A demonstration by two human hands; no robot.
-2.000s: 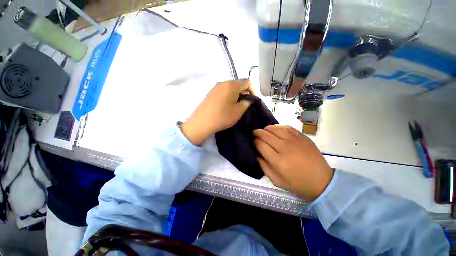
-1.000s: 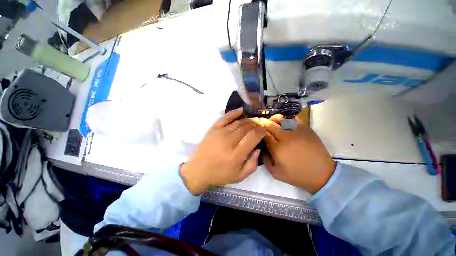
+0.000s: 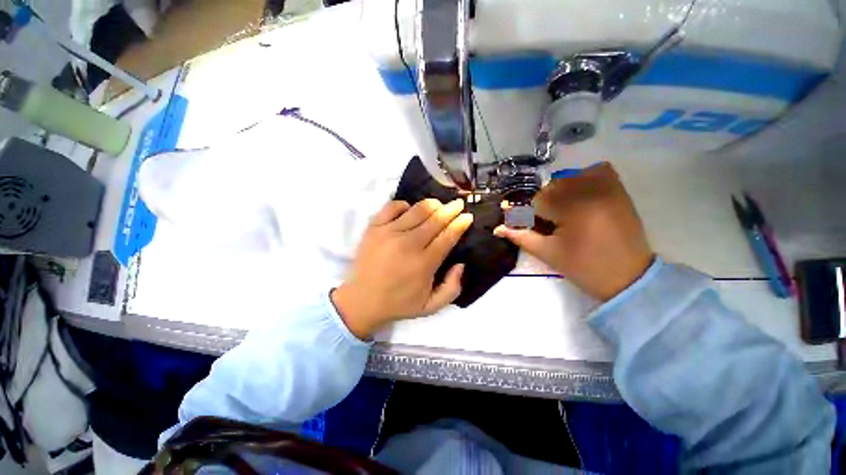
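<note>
A black folded cloth piece (image 3: 482, 260) lies under the presser foot (image 3: 475, 197) of the white sewing machine (image 3: 686, 56). My left hand (image 3: 403, 264) lies on the black piece, fingers spread and fingertips just left of the foot. My right hand (image 3: 594, 227) is just right of the needle area, thumb and fingers at the black piece's right edge beside a small grey block (image 3: 519, 217). Whether it pinches the cloth is hidden. White cloth (image 3: 250, 190) with a dark trim lies left of my left hand.
Thread snips (image 3: 763, 243) and a dark smartphone (image 3: 822, 299) lie at the right. A grey box with a round grille (image 3: 46, 197) and a pale green cylinder (image 3: 74, 119) stand at the left. A measuring strip (image 3: 492, 368) runs along the front edge. Bundled black-and-white pieces (image 3: 42, 371) hang at lower left.
The black piece has gone from between my hands to under the foot. My right hand has moved right and up, off most of the cloth. The white cloth has shifted and bunched at the left.
</note>
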